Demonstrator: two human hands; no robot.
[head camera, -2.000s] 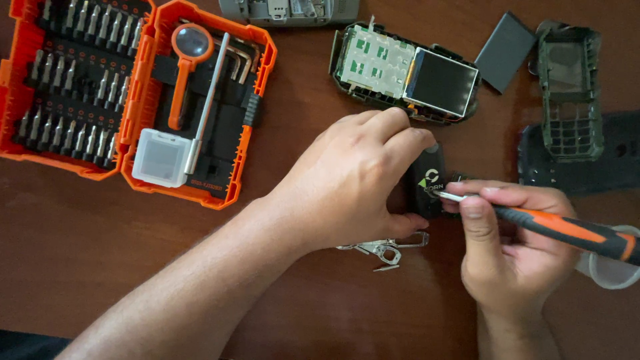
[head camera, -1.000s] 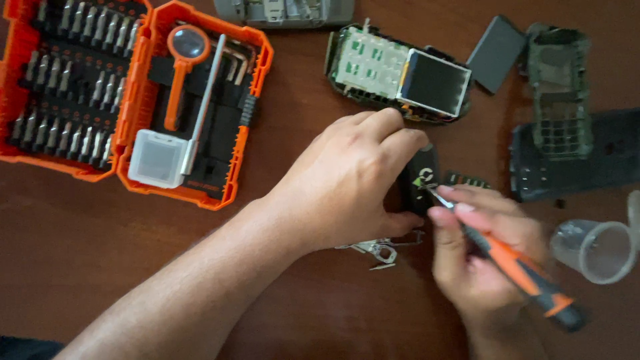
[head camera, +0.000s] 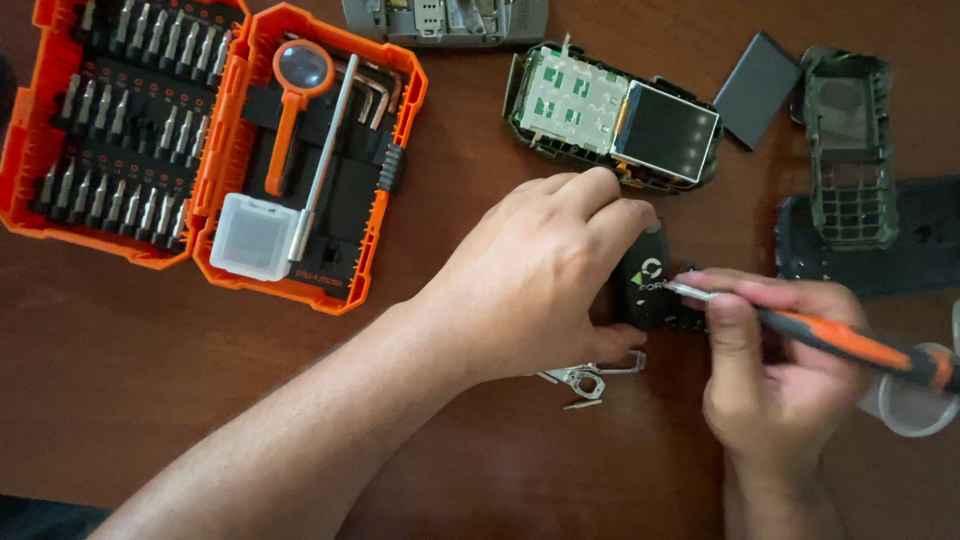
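Observation:
My left hand (head camera: 555, 277) grips a small black plastic housing (head camera: 645, 292) by its ends, fingers at the far end and thumb at the near one. The housing bears printed writing and a small logo. In my right hand (head camera: 787, 360) is an orange and black screwdriver (head camera: 847, 337); its metal tip is at the housing's right edge, and whether they touch cannot be told. Small dark parts (head camera: 686, 319) lie just right of the housing, partly hidden. Below my left thumb lie thin silvery metal parts (head camera: 587, 382).
An orange bit case (head camera: 206, 217) holds bits, a magnifier (head camera: 283, 142) and a clear box (head camera: 255, 236). Around the back lie an opened phone with a screen (head camera: 667, 135), a grey device (head camera: 442, 22), a flat battery (head camera: 757, 90), a green phone frame (head camera: 851, 150) and a clear cup (head camera: 916, 401).
The screwdriver's handle has swung up and to the right since one second ago, with my right hand still around it. My left hand stays on the black housing.

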